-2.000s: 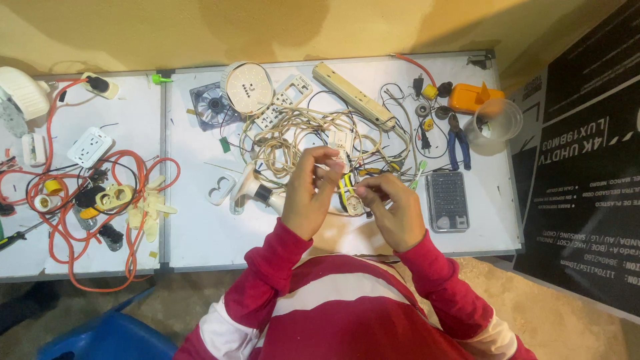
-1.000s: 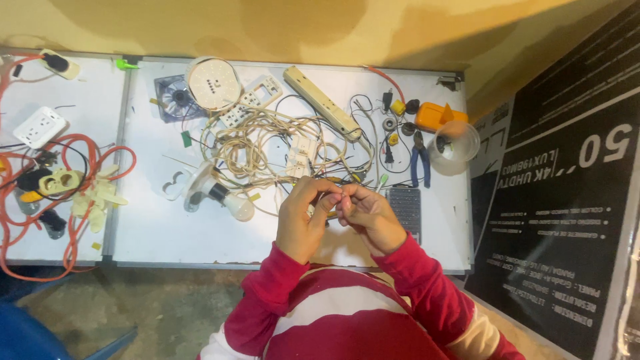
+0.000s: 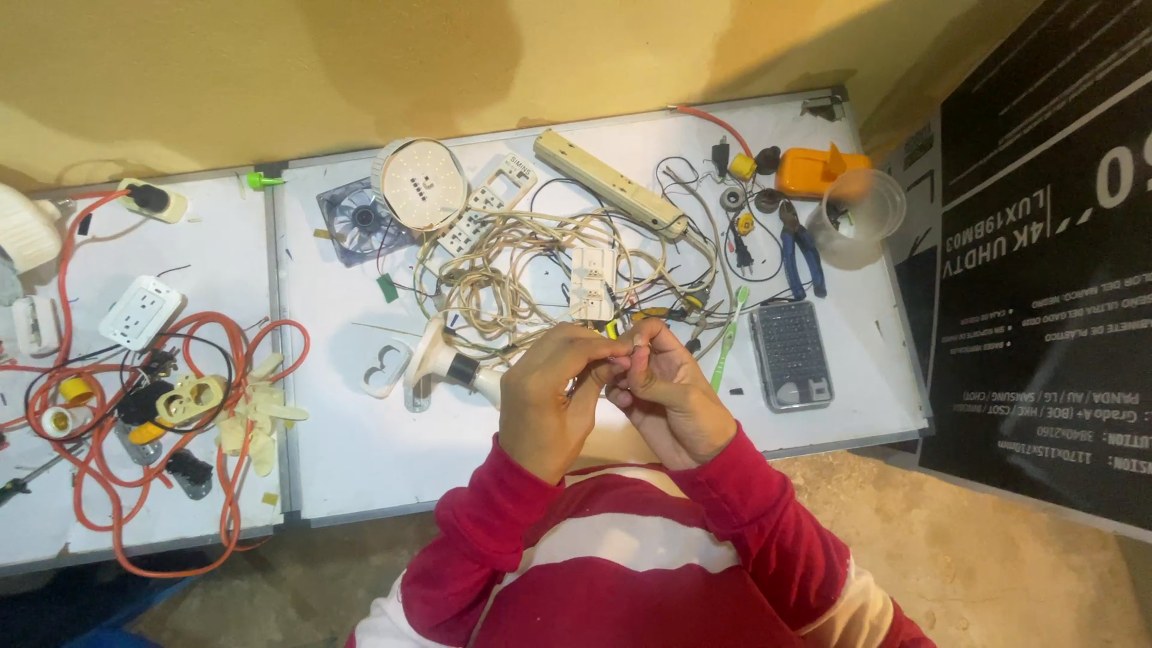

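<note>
My left hand [image 3: 560, 394] and my right hand [image 3: 668, 396] meet fingertip to fingertip over the table's front part. Thumbs and forefingers pinch something very small between them; what it is cannot be made out. Just beyond the fingers lie a white outlet block [image 3: 593, 281] and a tangle of beige cable [image 3: 490, 292]. A light bulb in a white lamp holder [image 3: 436, 362] lies left of my left hand, its bulb end partly hidden by that hand. A green toothbrush [image 3: 730, 338] is right of my right hand, near a clear case of small bits [image 3: 792, 356].
Blue-handled pliers [image 3: 801, 256], a clear plastic cup [image 3: 859, 220] and an orange device [image 3: 814, 171] stand at the right. Further back are a long power strip [image 3: 612, 184], a computer fan [image 3: 362, 219] and a round LED lamp [image 3: 420, 186]. Orange cable [image 3: 117, 504] covers the left table; a printed carton [image 3: 1053, 297] stands right.
My hands, somewhat apart two seconds ago, have come together at the fingertips. The yellow-and-black thing near my right hand then is no longer seen there. The view has shifted.
</note>
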